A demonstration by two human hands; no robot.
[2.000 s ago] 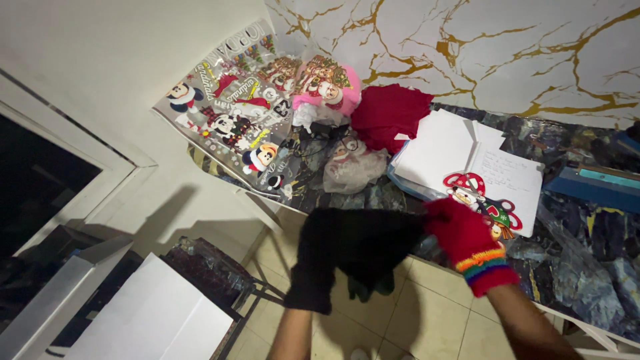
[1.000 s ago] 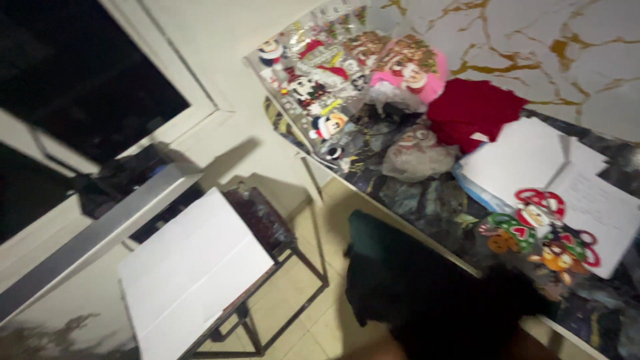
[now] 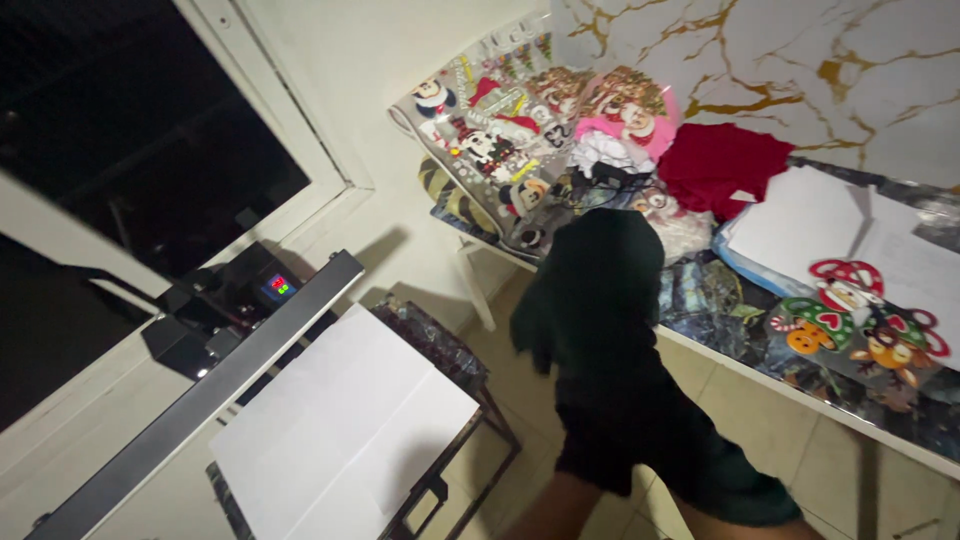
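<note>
My left hand (image 3: 600, 330) is inside a dark, mitten-like glove, raised between the press and the table. Dark fabric also covers my right hand (image 3: 667, 427), which meets the left near its wrist. The two dark coverings merge, so the fingers and any grip are hidden. To the left is a heat press (image 3: 202, 397) with a lit display and a white sheet (image 3: 337, 427) over its lower platen. On the table at the right lie a red cloth (image 3: 720, 165), white papers (image 3: 799, 217) and printed Christmas transfers (image 3: 847, 307).
Clear film with cartoon prints (image 3: 487, 142), a pink round print (image 3: 652, 120), a crumpled plastic bag (image 3: 679, 229) and a black cable (image 3: 611, 176) lie on the marble-patterned table (image 3: 697, 292). A dark stool or stand (image 3: 435, 337) is beside the press, near the wall.
The view has swung left, bringing the heat press into sight. The red knit with a rainbow cuff on my right hand two seconds ago no longer shows; dark fabric is seen there now.
</note>
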